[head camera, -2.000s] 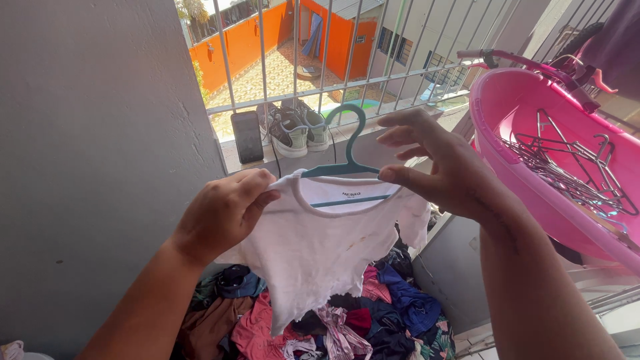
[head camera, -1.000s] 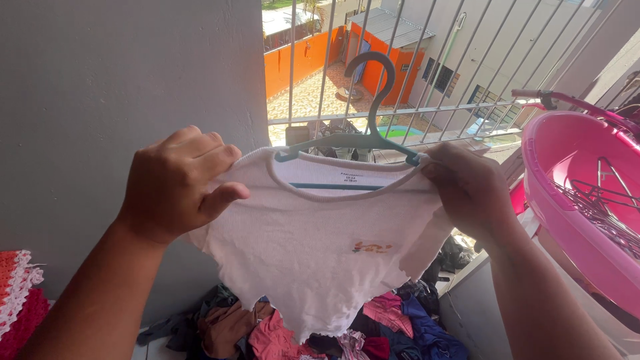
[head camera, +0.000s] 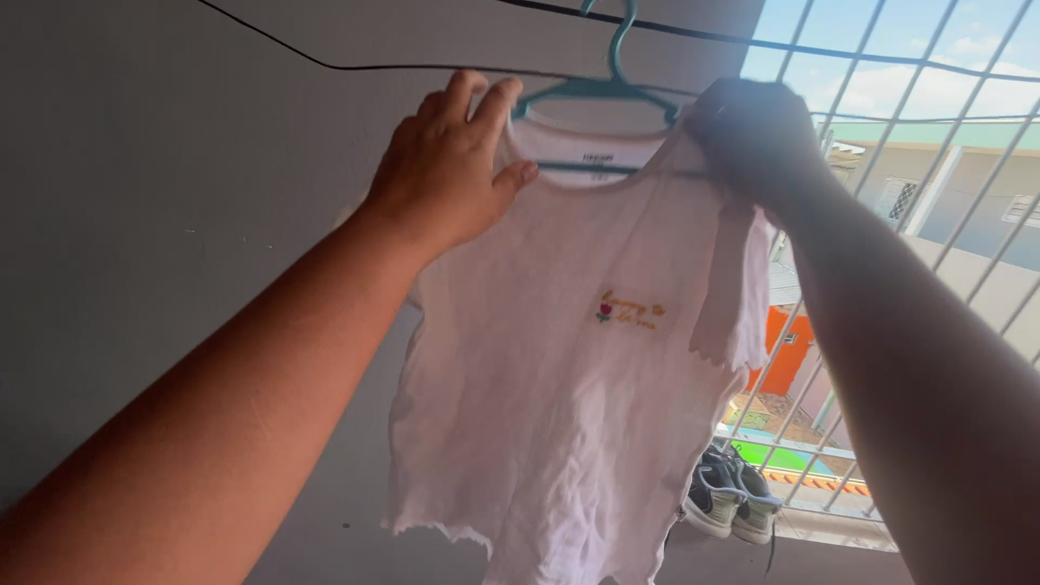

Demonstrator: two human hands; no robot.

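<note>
A white short-sleeved child's shirt (head camera: 552, 349) with scalloped edges and small embroidery on the chest hangs spread on a teal plastic hanger (head camera: 597, 88). The hanger's hook reaches up past a black line at the top of the view; whether it rests on a line cannot be told. My left hand (head camera: 447, 154) is at the shirt's shoulder beside the hanger's end, fingers on the cloth and thumb near the neckline. My right hand (head camera: 756, 138), dark against the light, grips the other shoulder of the shirt.
Black lines (head camera: 390, 68) run across the top, in front of a grey wall (head camera: 162, 244). White window bars (head camera: 910, 106) stand at the right. A pair of sneakers (head camera: 731, 496) sits on the ledge below them. Buildings and sky show outside.
The view has tilted up from the clothes pile and pink tub to the lines. Both hands have raised the shirt and hanger. My left hand, earlier at the shoulder with curled fingers, is more spread.
</note>
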